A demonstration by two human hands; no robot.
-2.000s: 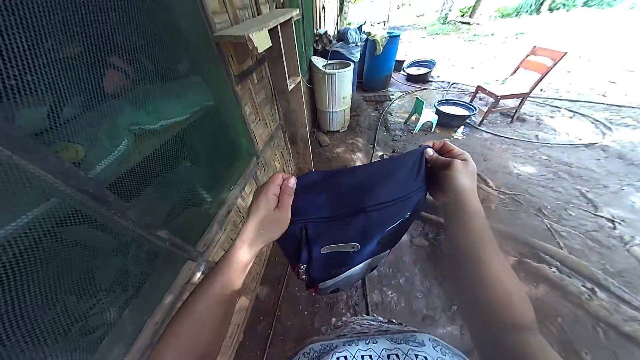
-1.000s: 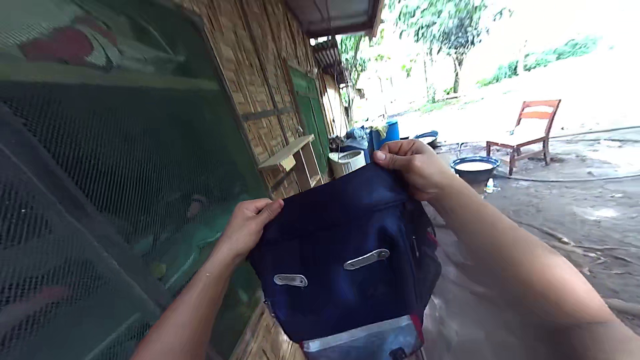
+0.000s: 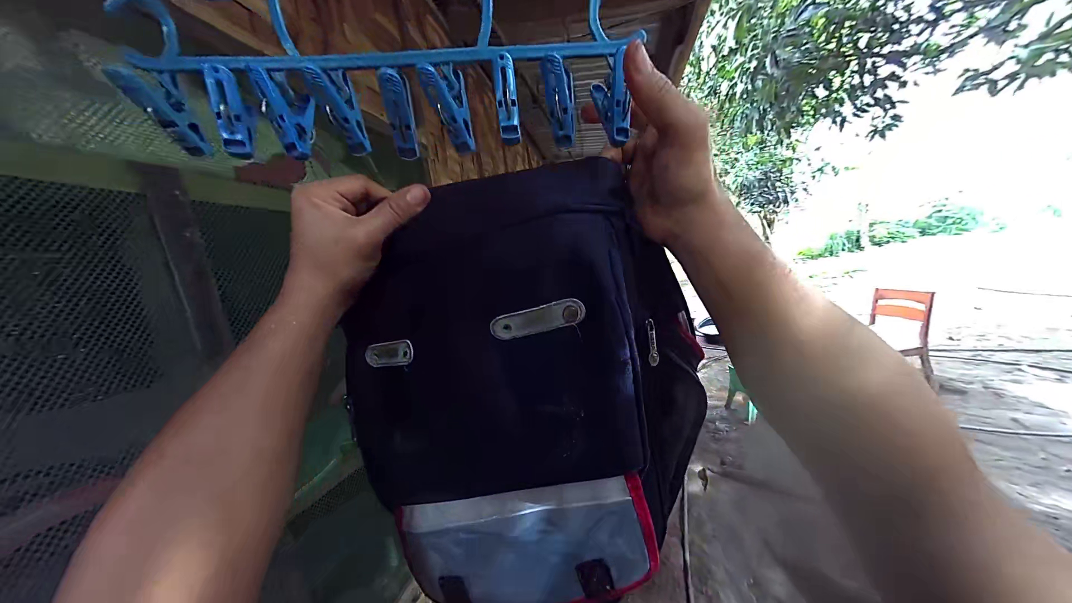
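Note:
A dark navy fabric bag [image 3: 502,402] with metal fittings, red piping and a grey lower panel hangs upright between my hands. My left hand [image 3: 347,226] pinches its top left edge, thumb in front. My right hand [image 3: 674,159] is at the top right corner of the bag, its thumb and fingers around the rightmost blue plastic clothespin [image 3: 618,105]; some of its fingers are hidden behind the pin and the bag. That pin belongs to a blue plastic clip hanger [image 3: 377,59], which spans the top of the view just above the bag, with several more pins hanging from its bar.
A green-framed mesh screen [image 3: 75,293] runs along the left. Overhead are wooden boards and a roof edge [image 3: 691,42]. To the right, on the dirt ground, stand a wooden chair [image 3: 903,310] and a green plastic stool [image 3: 737,389], with hoses lying beyond.
Both hands have raised the bag up to the blue clip hanger, which neither earlier frame shows. My right hand now touches an end clothespin. The view has tilted upward.

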